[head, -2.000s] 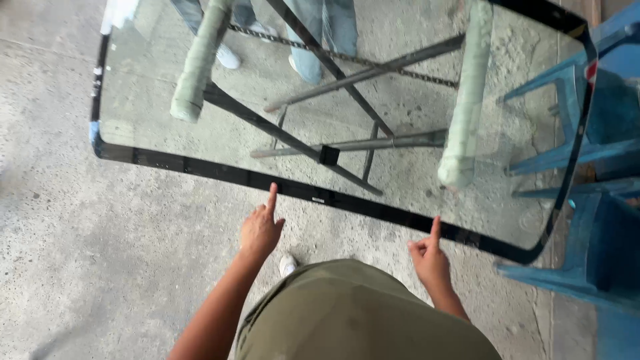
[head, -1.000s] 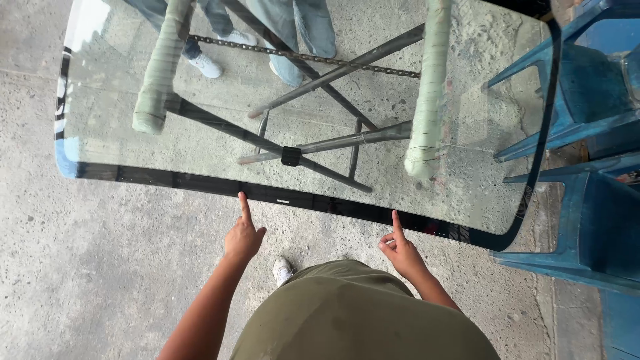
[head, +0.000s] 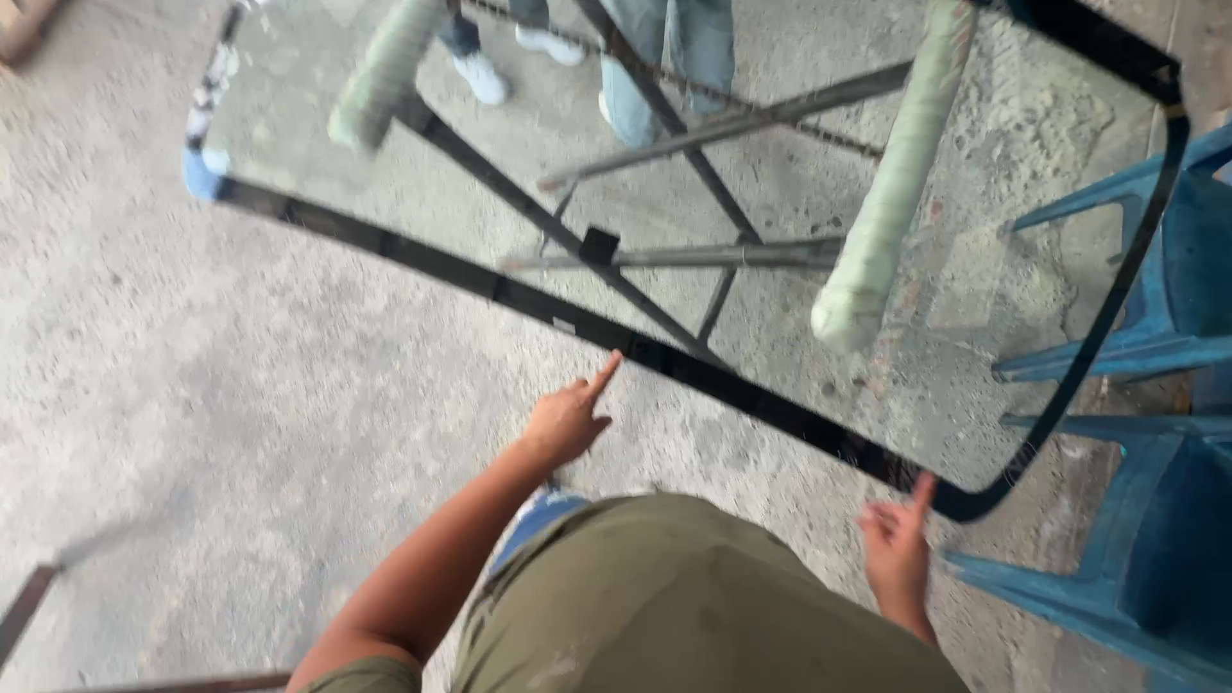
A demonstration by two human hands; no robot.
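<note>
A windshield glass pane with a black border (head: 770, 399) lies across a crossed metal stand (head: 674, 258) whose two arms are wrapped in pale green padding (head: 890, 192). My left hand (head: 568, 419) points with its index finger at the near black edge, right of a small pale label (head: 564, 325). Near the pane's right corner, my right hand (head: 900, 549) extends its index finger over the border, slightly blurred. Neither hand grips anything. Whether the fingertips press on the glass cannot be told.
Blue plastic chairs (head: 1145, 539) stand close at the right of the pane. Another person's legs (head: 664, 58) and white shoes (head: 481, 79) show through the glass at the far side. A chain (head: 751, 104) hangs across the stand. A dark bar (head: 24, 611) lies at lower left.
Both hands have moved right along the near border. My left finger was left of the small label and is now right of it; my right finger is now close to the corner.
</note>
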